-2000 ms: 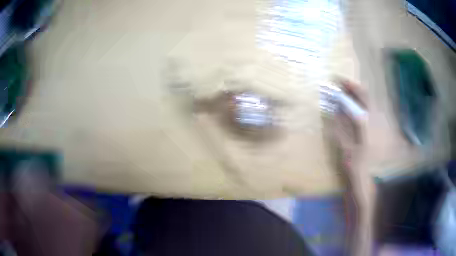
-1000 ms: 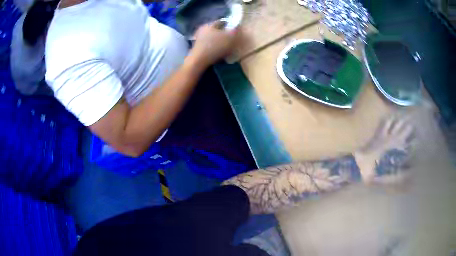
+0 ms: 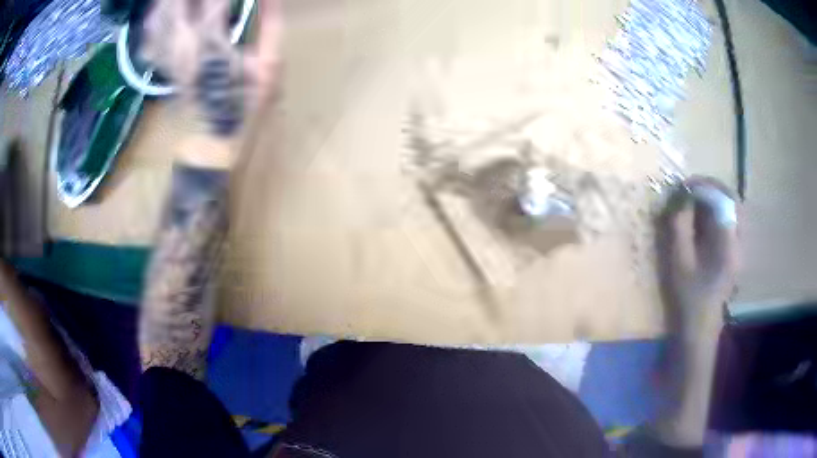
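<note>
My left hand (image 3: 202,45), on a tattooed forearm, reaches to the upper left and overlaps a green housing with a pale rim (image 3: 134,61). It is blurred, so I cannot tell if its fingers grip the housing. My right hand (image 3: 699,224) is at the right, by the lower end of a pile of small silvery fittings (image 3: 658,58). A white finger cot shows on it; blur hides what its fingers hold. A small white item (image 3: 537,192) stands on a brown stained cardboard pad (image 3: 546,237) between the hands.
A second green housing (image 3: 94,125) lies at the left, with another fittings pile (image 3: 63,36) behind it. Tan cardboard (image 3: 340,259) covers the bench. A seated person's arm (image 3: 45,349) is at the lower left. A dark green strip (image 3: 98,268) edges the bench there.
The view has swung back from the left side to the bench in front. My left hand, spread short of the housings one second ago, now overlaps one. My right hand is in view again.
</note>
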